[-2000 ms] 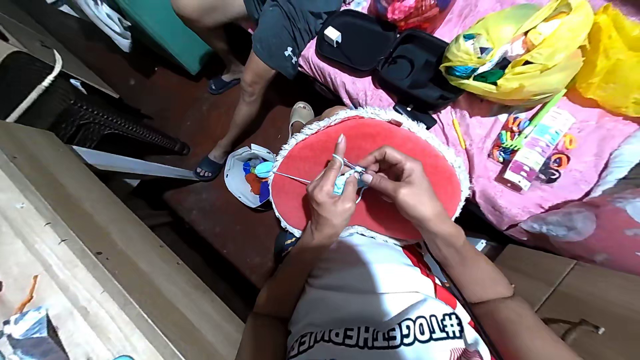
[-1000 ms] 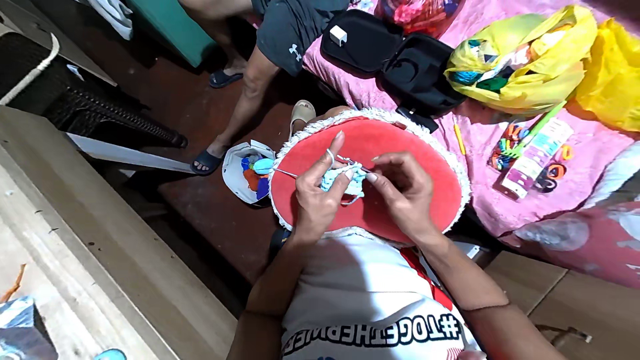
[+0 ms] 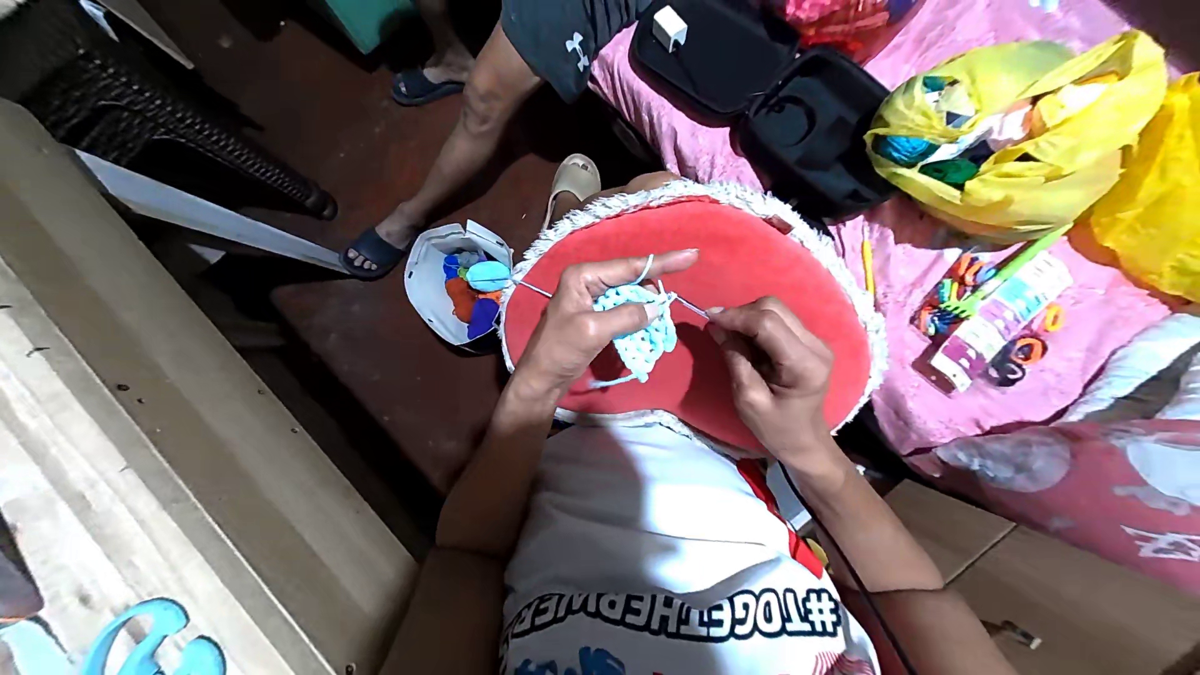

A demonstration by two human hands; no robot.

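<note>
My left hand [image 3: 586, 319] pinches a small light-blue crocheted piece [image 3: 647, 345] between thumb and fingers, its index finger stretched out with yarn looped over it. A thin crochet hook [image 3: 692, 307] is held in the fingertips of my right hand [image 3: 773, 375], its tip at the piece's upper right edge. Both hands are above a red round cushion [image 3: 797, 253] with a white fluffy rim, on my lap. Yarn runs left from my left hand to a light-blue yarn ball [image 3: 488, 276] at the white container. A short yarn tail hangs from the piece.
The white container [image 3: 427, 305] of coloured yarn stands on the floor at left. A person's leg [image 3: 469, 141] is beyond it. On the pink cloth [image 3: 900, 412] lie an open black case [image 3: 816, 122], a yellow plastic bag [image 3: 1012, 187] of yarn and coloured bands. Wooden furniture [image 3: 187, 412] borders the left.
My right hand has moved slightly away from my left, and the hook now shows between the hands. The crocheted piece is more visible than two seconds ago.
</note>
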